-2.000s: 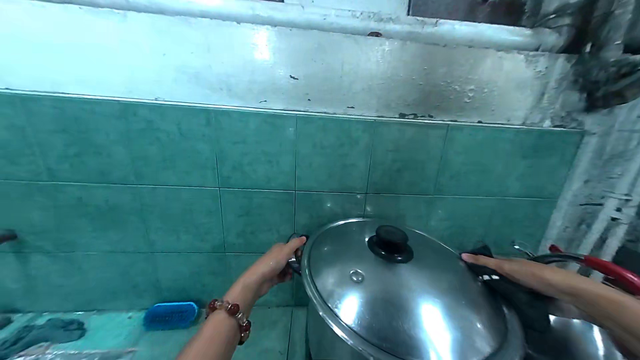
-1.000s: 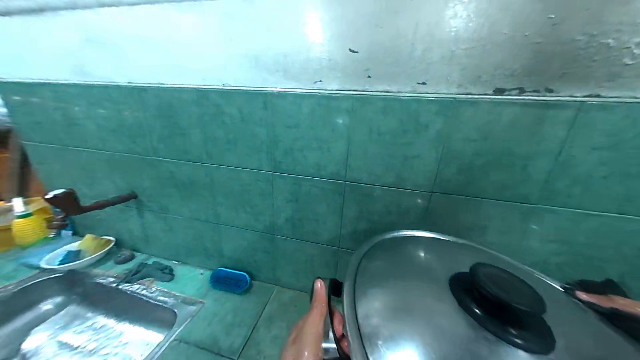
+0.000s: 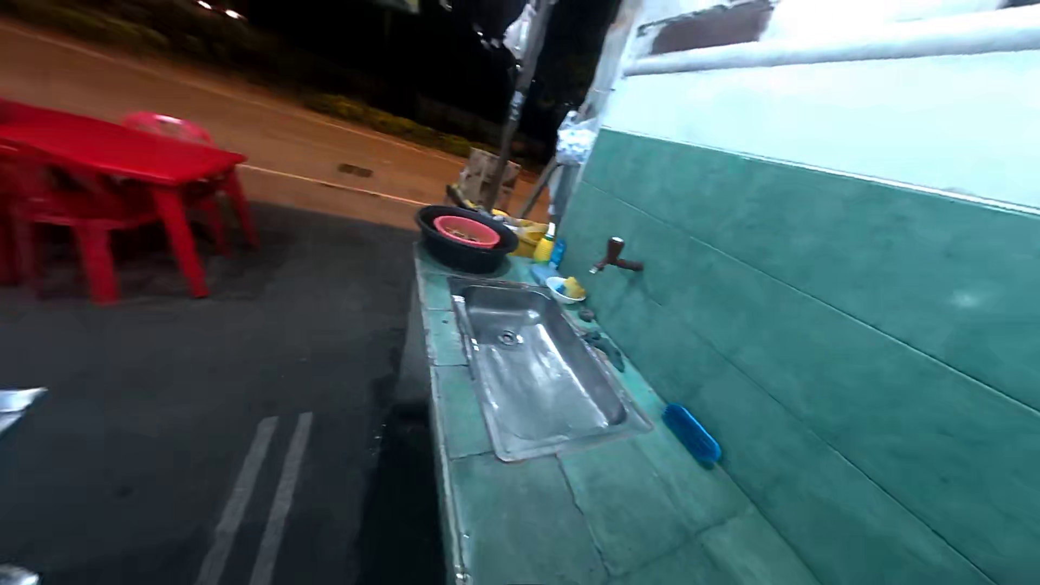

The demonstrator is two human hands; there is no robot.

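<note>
Neither of my hands shows at this moment, and the lidded pot is out of view, so what they hold cannot be seen. A stainless steel sink is set into the green tiled counter. On the wall above it is a faucet. A blue brush lies on the counter against the tiled wall. Beside the sink's far right corner stands a small white bowl with a yellow sponge. A dark cloth-like thing lies between sink and wall.
At the counter's far end a black basin holds a pink basin, near a yellow bottle. A red plastic table with chairs stands on the pavement to the left. Two shiny objects are cut off at the left edge.
The view has swung far to the left. Both hands were at the sides of the lidded pot in the earlier frames; hands and pot are now out of view.
</note>
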